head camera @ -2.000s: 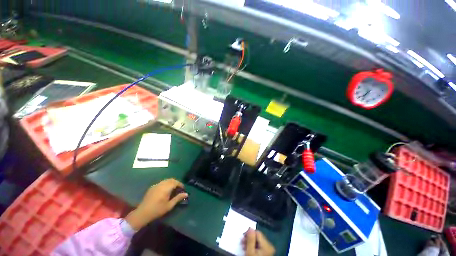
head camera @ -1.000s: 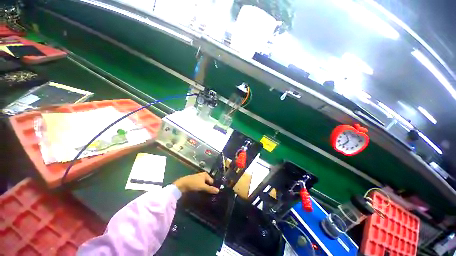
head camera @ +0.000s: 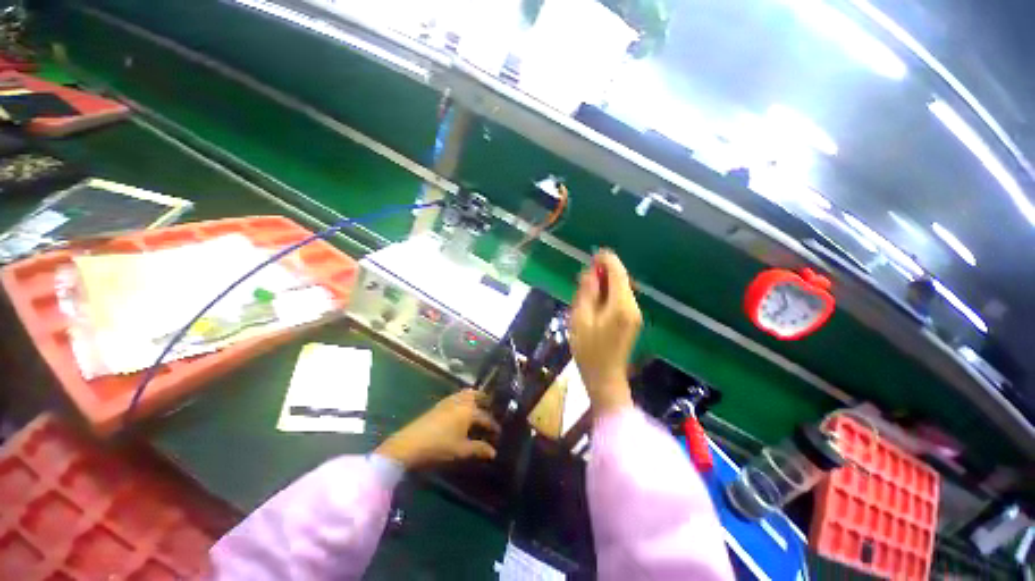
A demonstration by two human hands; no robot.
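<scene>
The left toggle press (head camera: 524, 375) stands in front of me, a black upright on a black base. My left hand (head camera: 445, 431) is low at its left side, fingers curled at the base; whether they hold a workpiece is not clear. My right hand (head camera: 605, 323) is raised above and right of this press, closed around its lever, with a little of the red grip (head camera: 600, 272) showing. The right press shows partly behind my right arm, with its red lever handle (head camera: 696, 440) hanging down.
A grey-white control box (head camera: 414, 318) is left of the press. A blue control box (head camera: 755, 542) with a clear jar (head camera: 758, 486) is at right, beside a red compartment tray (head camera: 876, 499). A note pad (head camera: 327, 388), paper-filled red tray (head camera: 51, 323) and blue hose (head camera: 244, 276) are at left.
My right hand, out of view a second ago, has come up onto the left press's lever, which is now raised. My left hand stays at the press base, slightly lower.
</scene>
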